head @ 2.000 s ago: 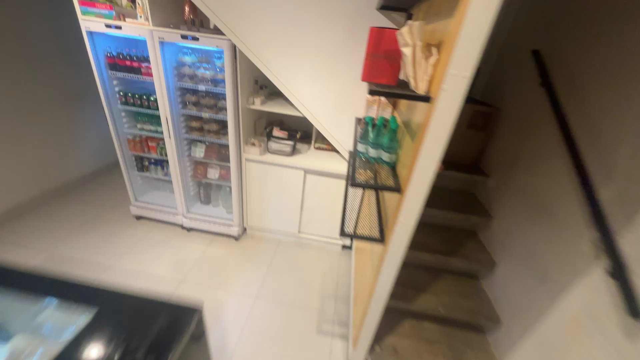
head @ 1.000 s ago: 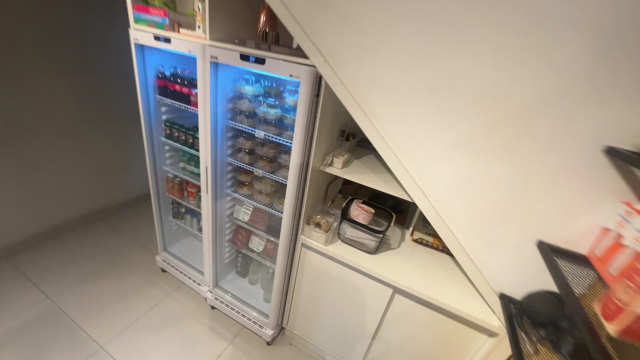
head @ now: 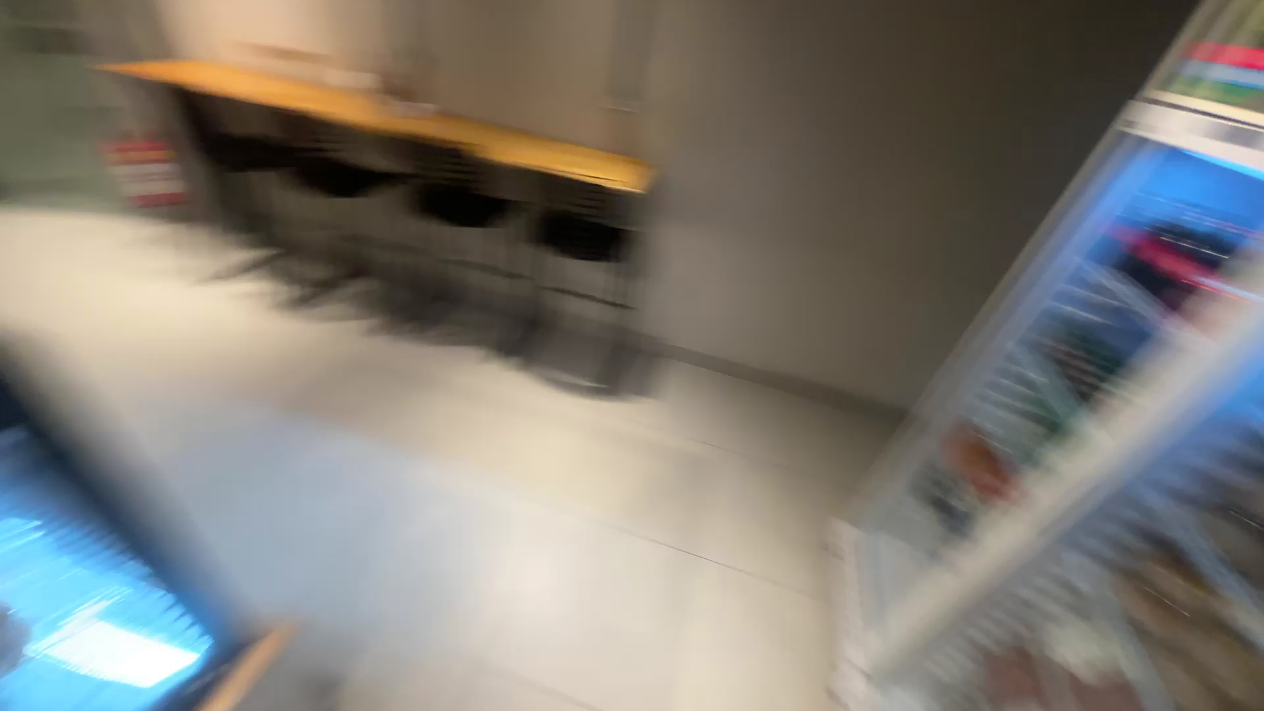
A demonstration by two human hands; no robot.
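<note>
Neither my left hand nor my right hand is in the head view, so what they hold or touch cannot be told. The picture is strongly blurred. At the right edge stands a lit glass-door drinks fridge (head: 1007, 385), tilted in view, with bottles and cans on its shelves. A second glass door (head: 1136, 592) beside it shows blurred packed goods. At the lower left is a dark-framed display case or counter (head: 109, 533) with a bright blue glow behind its glass.
A long wooden bar counter (head: 395, 118) runs along the back wall, with several dark stools (head: 583, 237) under it. A red and white object (head: 146, 173) is near its left end. Pale tiled floor (head: 533, 494) lies between the counter, the fridge and the display case.
The view has swung far to the left. The fridges now lie at the right edge, the shelves under the stairs have left view, and the wooden counter with stools has come in.
</note>
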